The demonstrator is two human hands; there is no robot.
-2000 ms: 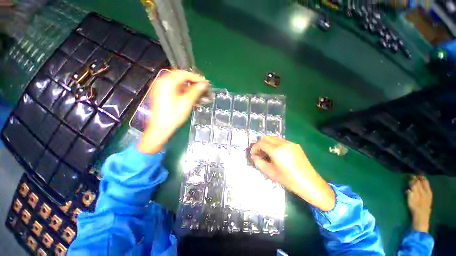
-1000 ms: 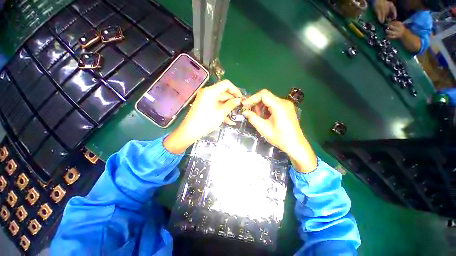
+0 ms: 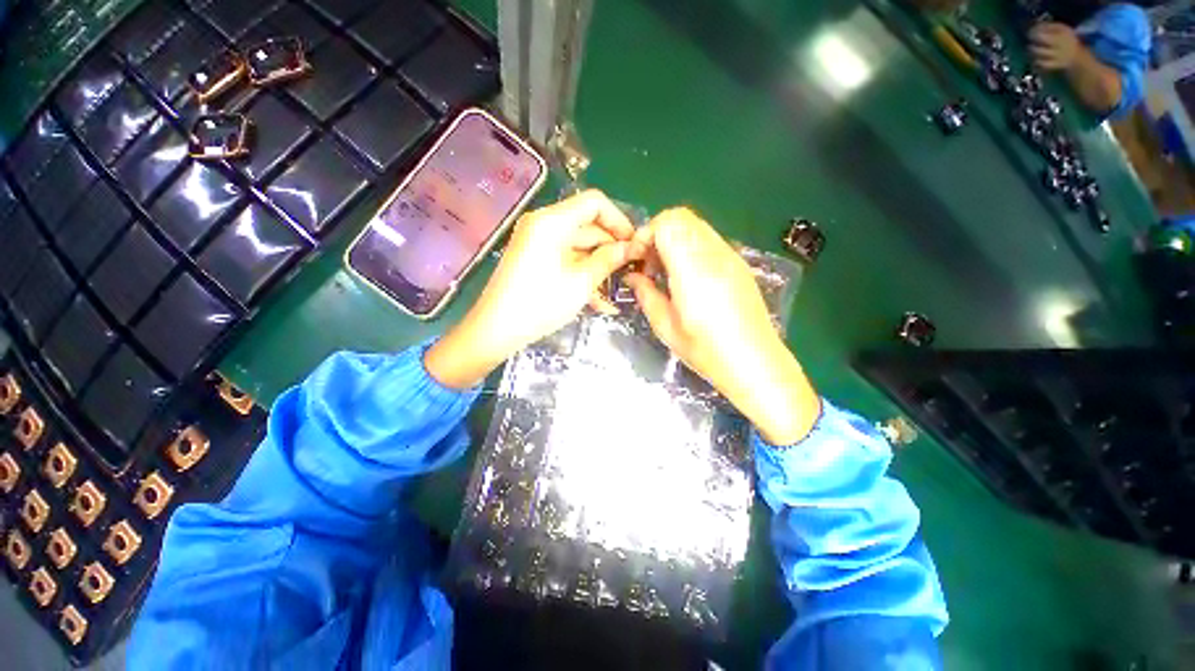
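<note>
A small dark unit [image 3: 626, 278] is pinched between the fingertips of my left hand [image 3: 548, 273] and my right hand [image 3: 697, 291], above the far edge of the clear blister tray. Fingers hide most of the unit. The clear blister tray [image 3: 524, 505] lies in front of me with a strong white glare. Three copper-edged square frames [image 3: 220, 135] lie together in the upper part of the black blister tray [image 3: 282, 164] on the left. Two small dark units [image 3: 803, 239] lie singly on the green bench right of the clear tray.
A smartphone [image 3: 446, 212] lies beside a grey metal upright [image 3: 537, 66]. A lower tray of copper-coloured parts [image 3: 121, 540] is at lower left. A raised dark tray [image 3: 1048, 426] stands at right. Loose black parts [image 3: 1042, 118] line the far bench near another person's hand [image 3: 1056, 47].
Since two seconds ago, my hands have come together at the small unit. Over the last second, my right hand has turned slightly and covers more of it. The view has shifted.
</note>
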